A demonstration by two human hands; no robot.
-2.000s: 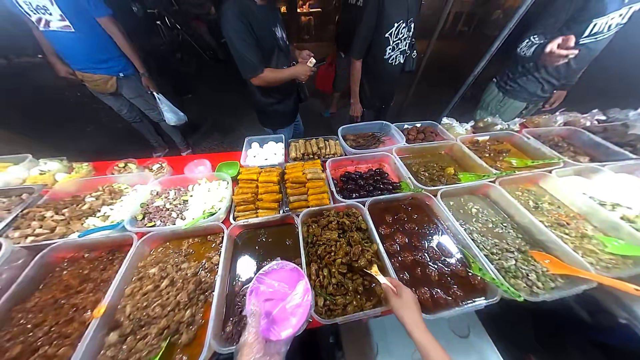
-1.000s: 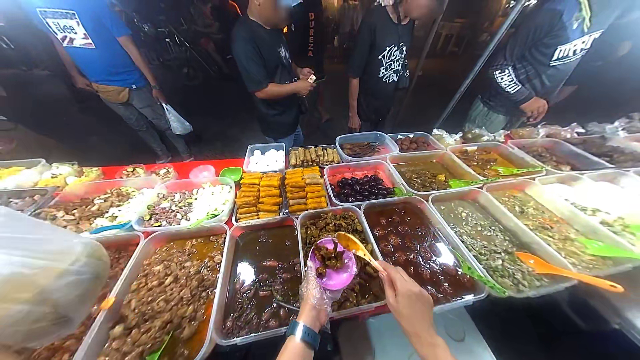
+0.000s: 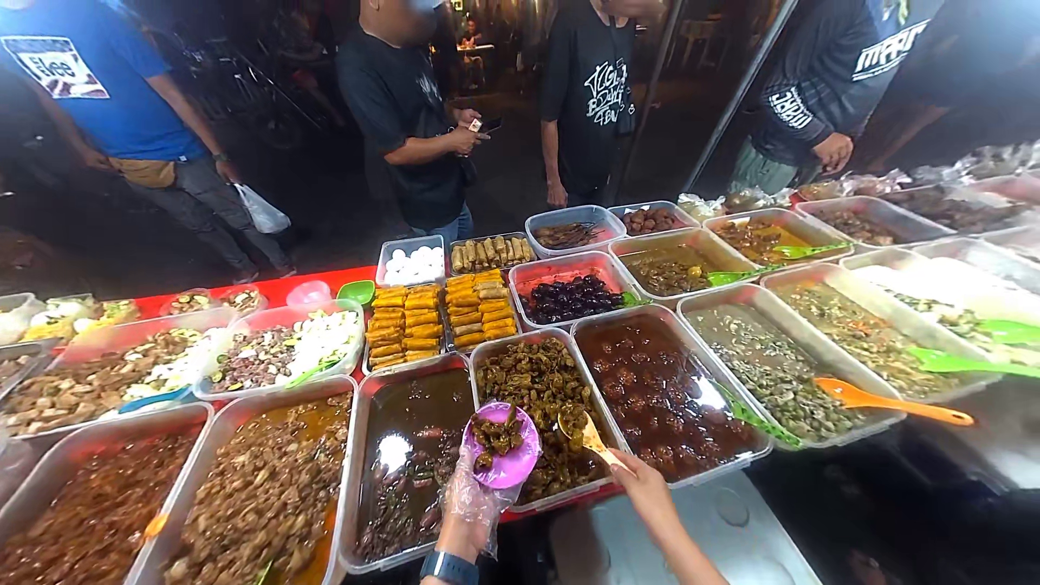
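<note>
My left hand (image 3: 470, 500), in a clear plastic glove, holds a small purple plastic bowl (image 3: 520, 461) with some dark greenish-brown food pieces (image 3: 497, 432) in it. The bowl is over the edge between a tray of dark broth (image 3: 418, 390) and the tray of the same brown pieces (image 3: 532, 367). In my right hand (image 3: 638, 475), which is bare, is the handle of a yellow-orange serving spoon (image 3: 595, 443). Its head rests among the pieces in that tray, just right of the bowl, with some food on it.
Trays of meatballs in dark sauce (image 3: 650, 382), stewed meat (image 3: 268, 479) and vegetables (image 3: 772, 357) surround my hands. Stacked yellow rolls (image 3: 405, 321) stand behind. An orange spoon (image 3: 886, 400) and green spoons (image 3: 967, 361) jut out at right. Several people (image 3: 414, 122) stand across the counter.
The bowl was empty two seconds ago and now holds food. The spoon was over the bowl one second ago and is now down in the tray. The plastic bag at far left has mostly left view.
</note>
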